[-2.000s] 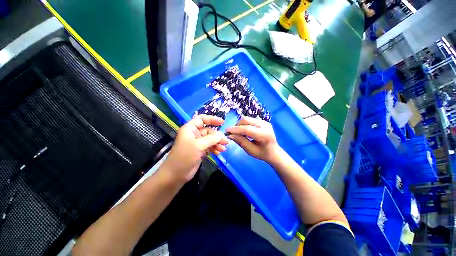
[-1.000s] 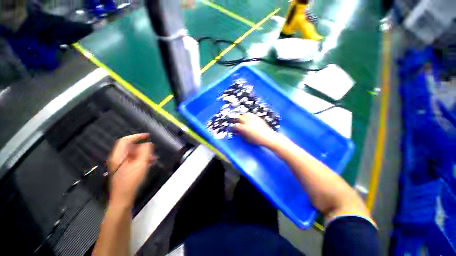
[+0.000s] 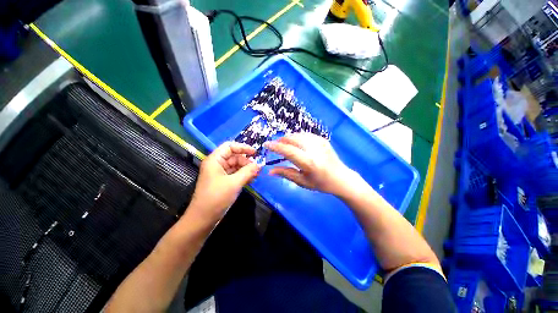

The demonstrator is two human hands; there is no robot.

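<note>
My left hand [image 3: 224, 177] holds the pale end of a small black-and-white part [image 3: 273, 162] between thumb and fingertips, above the near left edge of the blue tray [image 3: 330, 226]. My right hand [image 3: 309, 160] is just right of it, fingers bent around the part's dark end. Whether the right fingertips touch the part is hard to tell. A speckled pile of black-and-white parts [image 3: 284, 110] lies in the tray's far half, partly behind my hands.
The black mesh conveyor [image 3: 104, 147] is at left with thin parts on it. An upright post [image 3: 183, 55] stands beyond the tray. A yellow tool [image 3: 361, 13], white pad [image 3: 350, 40], black cord [image 3: 275, 50] and paper [image 3: 390, 87] lie behind. Blue bins [image 3: 489, 226] stand at right.
My left hand has come back from over the mesh to the tray. My right hand has left the pile and met it, with a part now between them.
</note>
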